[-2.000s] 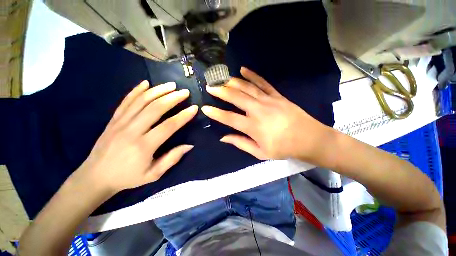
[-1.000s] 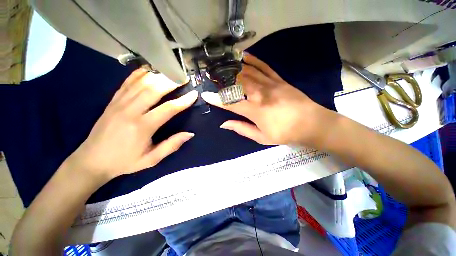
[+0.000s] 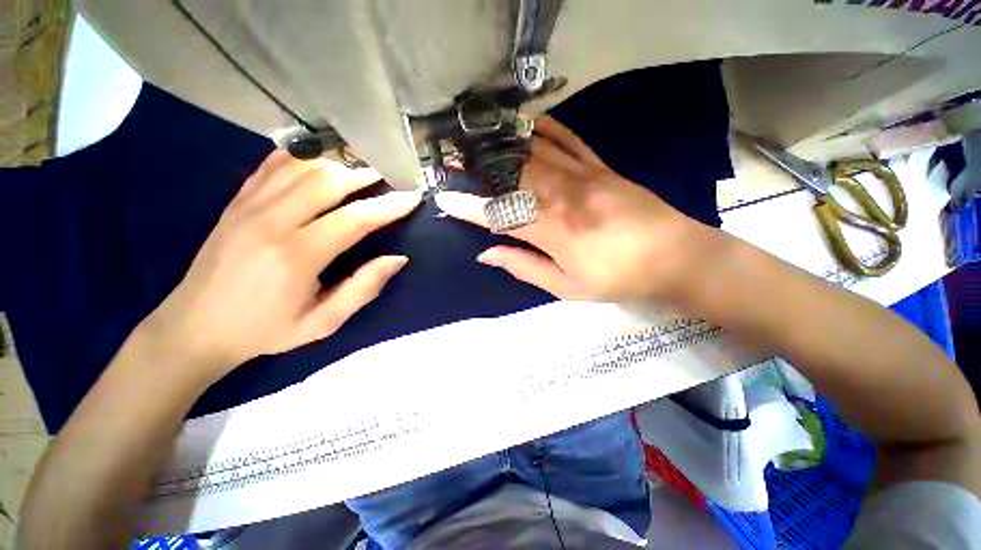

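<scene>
A dark navy garment panel (image 3: 140,236) lies flat under the cream sewing machine head (image 3: 323,64). My left hand (image 3: 290,252) lies flat on the panel left of the needle area, fingers spread, fingertips partly hidden by the head. My right hand (image 3: 581,220) lies flat on the panel at the right, partly behind the ridged knob (image 3: 511,211). Both index fingertips are close to the presser foot (image 3: 432,174), one on each side. A small pale mark shows on the cloth just below the foot. Neither hand grips anything that I can see.
Gold-handled scissors (image 3: 858,220) lie right of the panel, blades toward the machine. The white table edge (image 3: 463,376) with printed ruler marks runs in front. Blue baskets (image 3: 828,483) with white pieces are below right. A brown surface (image 3: 22,387) is at the left.
The panel and both hands have moved forward, toward the machine. The pale mark on the cloth is now close to the foot. More of the white table edge shows.
</scene>
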